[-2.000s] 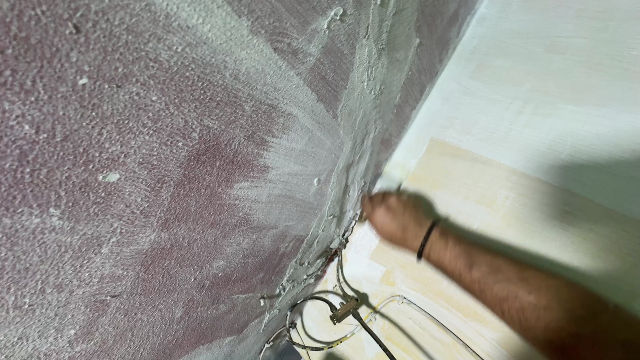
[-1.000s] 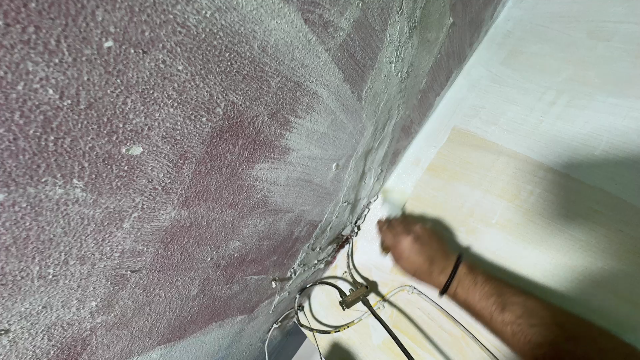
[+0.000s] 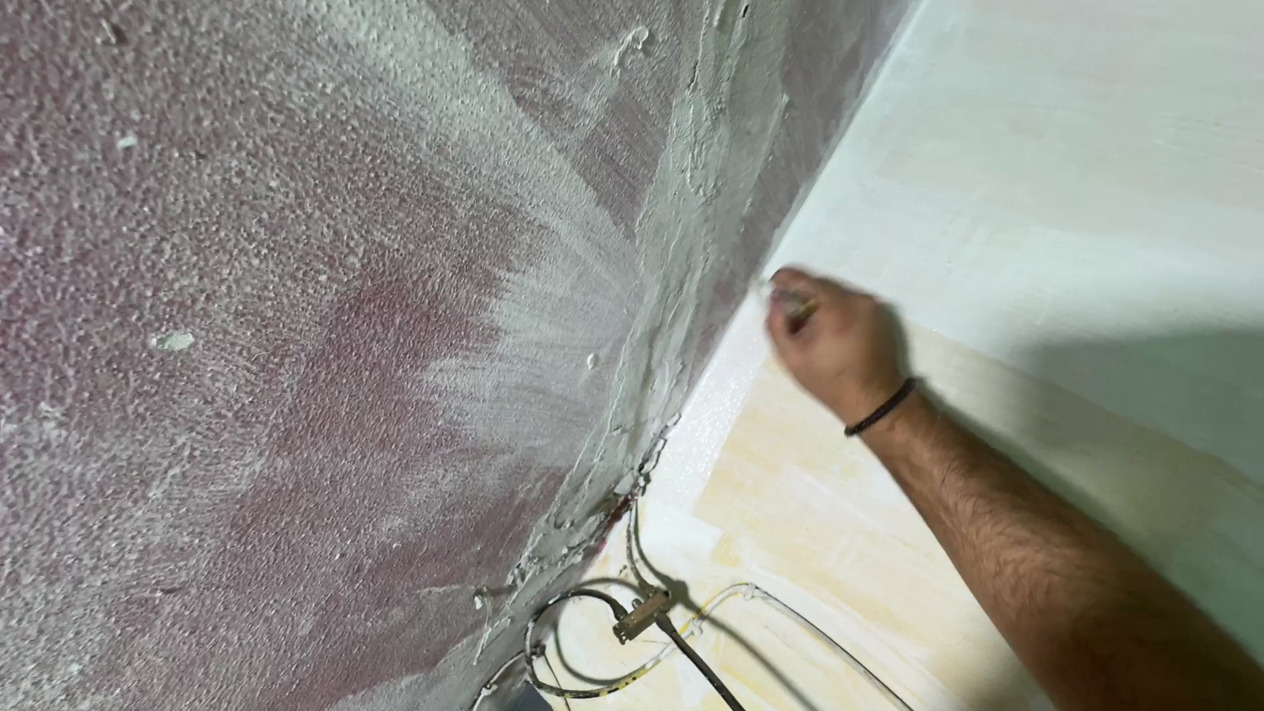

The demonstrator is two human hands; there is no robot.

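My right hand (image 3: 839, 346), with a dark braided band on its wrist, is closed around a small tool, probably a paintbrush, mostly hidden and blurred. It is at the corner line where the rough mauve wall (image 3: 375, 395) meets the smooth pale surface (image 3: 1066, 148). A bright, wet-looking white strip (image 3: 703, 434) runs along that edge below the hand. Beside it the surface is patchy cream-yellow (image 3: 839, 494). My left hand is out of view.
Below the hand, a small brownish connector or splitter (image 3: 642, 617) hangs on dark looped cables (image 3: 706, 667) near the corner. Cracked grey filler (image 3: 681, 237) runs along the mauve wall beside the edge. The arm casts a shadow on the pale surface.
My right hand has moved up along the corner line, away from the connector and cables. More of the white strip below it shows. The view has shifted slightly.
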